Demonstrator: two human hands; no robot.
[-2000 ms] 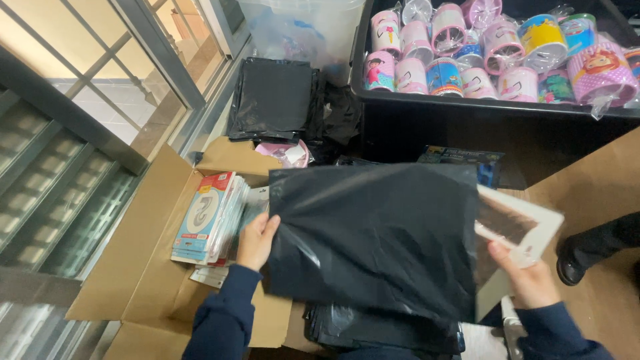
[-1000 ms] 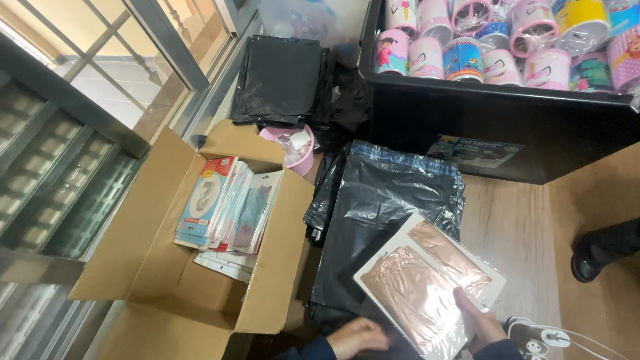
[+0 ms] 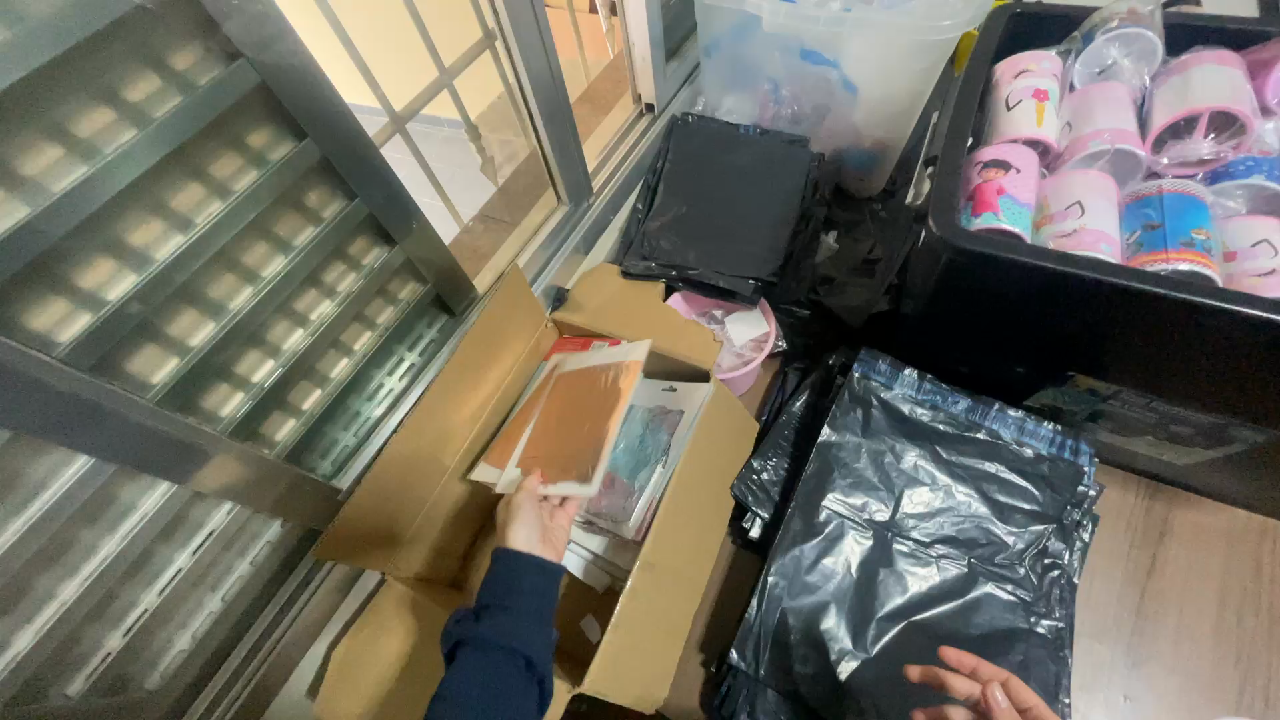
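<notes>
My left hand (image 3: 540, 518) grips the lower edge of a flat white-bordered packet (image 3: 580, 415) with a copper-coloured face, held over an open cardboard box (image 3: 690, 520). Other flat packets (image 3: 650, 450) lie in the box beneath and beside it, one showing blue and pink contents. My right hand (image 3: 975, 688) is at the bottom edge of the view, fingers apart and holding nothing, over a stack of black plastic mailing bags (image 3: 930, 520). Whether its fingers touch the bags, I cannot tell.
Behind the box lie folded black bags (image 3: 730, 205) and a pink plastic container (image 3: 745, 365). A clear plastic bin (image 3: 830, 80) stands at the back. A black crate (image 3: 1080, 310) at right holds several wrapped decorated cups (image 3: 1000, 190). Metal-framed glazing (image 3: 420, 230) borders the left.
The black bag held up two seconds ago is no longer in my hands. The copper-coloured packet, in my right hand one second ago, is now in my left hand over the box. The view has shifted.
</notes>
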